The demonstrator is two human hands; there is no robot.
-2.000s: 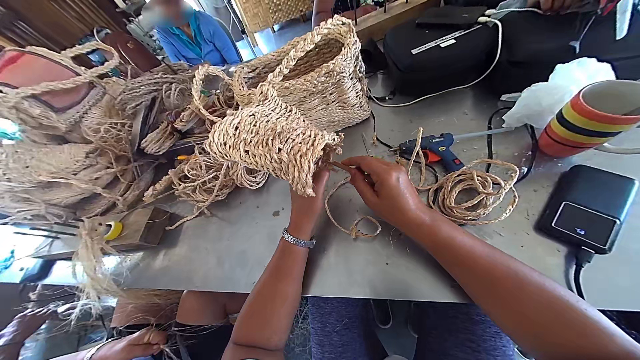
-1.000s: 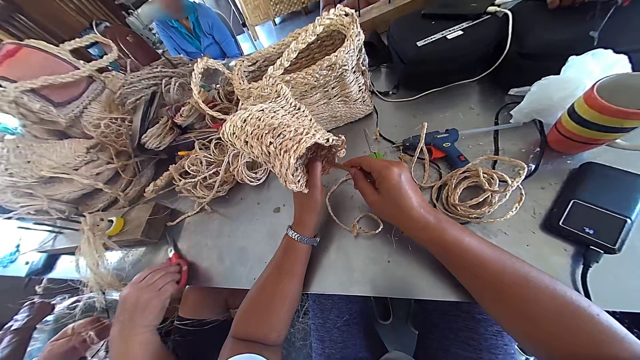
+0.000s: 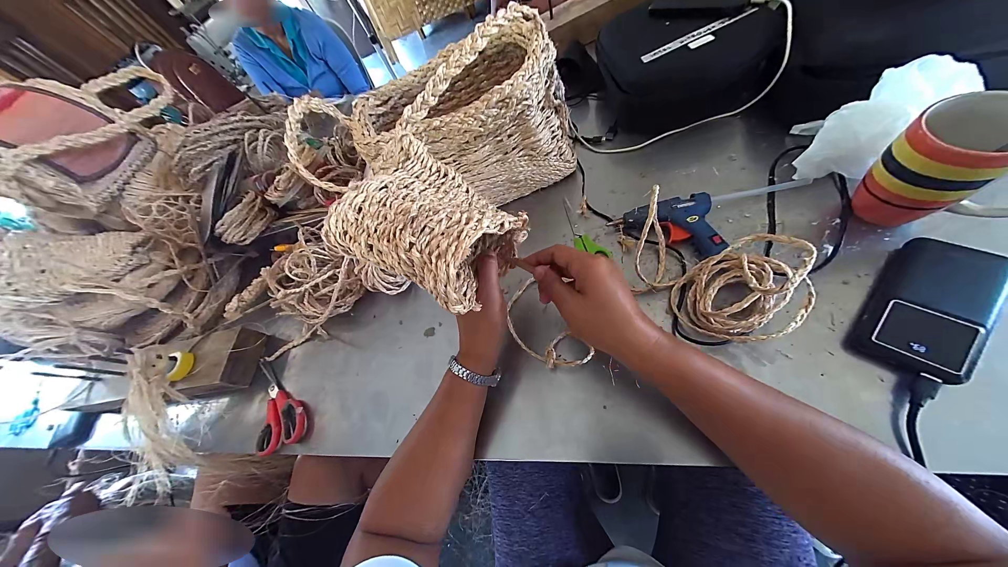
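A small woven fibre basket [image 3: 417, 224] lies tilted on its side, its open rim toward the right. My left hand [image 3: 487, 303] reaches into that rim and holds the basket, its fingers hidden inside. Just to the right, my right hand [image 3: 587, 295] pinches a fibre cord [image 3: 524, 265] at the rim between thumb and fingers. A loop of braided cord [image 3: 551, 358] hangs onto the table below my right hand. Farther right lies a coil of braided cord [image 3: 740, 291]. Behind the small basket stands a larger woven basket [image 3: 496, 118] with a braided handle.
Red-handled scissors [image 3: 282, 421] lie near the table's front edge. A blue glue gun [image 3: 681, 220], green-handled scissors [image 3: 591, 246], a black power bank [image 3: 929, 307] and a striped cup [image 3: 925, 169] are to the right. Fibre bundles [image 3: 315, 287] fill the left. A person [image 3: 299, 51] sits across.
A co-worker's hand, seen on the red-handled scissors one second ago, has left them lying on the table. My hands stay at the small basket's rim, which has turned somewhat since two seconds ago.
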